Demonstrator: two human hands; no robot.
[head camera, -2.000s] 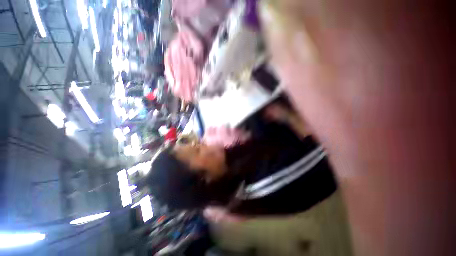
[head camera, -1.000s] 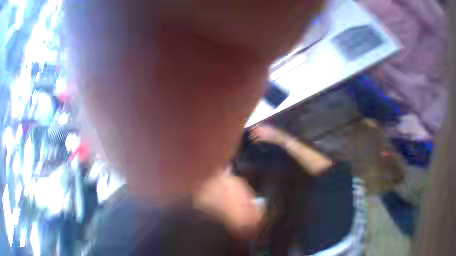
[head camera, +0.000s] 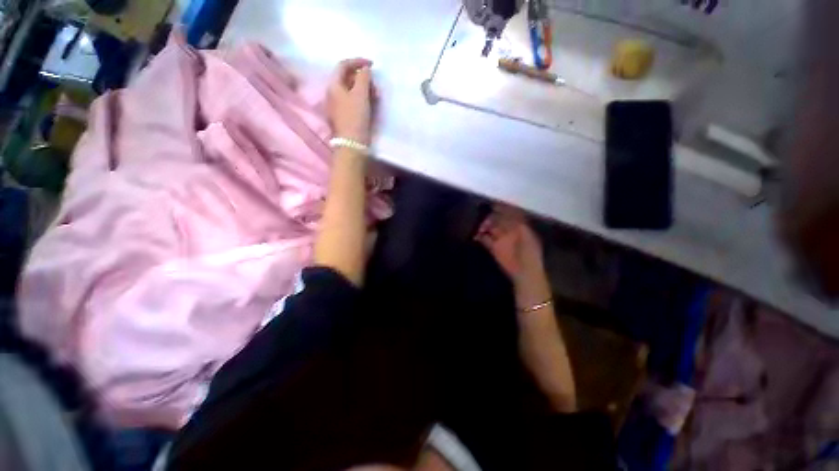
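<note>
Pink fabric (head camera: 184, 202) lies heaped over the table's left front part and hangs down over my left side. My left hand (head camera: 352, 92) rests at its right edge on the white table (head camera: 405, 129), fingers curled; whether it grips any cloth cannot be told. My right hand (head camera: 511, 241) is over my lap, just off the table's front edge, fingers loosely bent, with nothing visible in it. The presser foot area (head camera: 492, 32) shows at the top, apart from the fabric.
A black phone (head camera: 638, 166) lies on the table, with a yellow ball-like object (head camera: 631, 59), a brown-handled tool (head camera: 531, 71) and blue-orange snips (head camera: 540, 35) behind it. More pink pieces (head camera: 764, 396) are at the lower right. A dark reddish blur covers the right edge.
The view has swung down from the workshop and another seated person to the table and lap. The large blurred shape has moved from the middle to the right edge.
</note>
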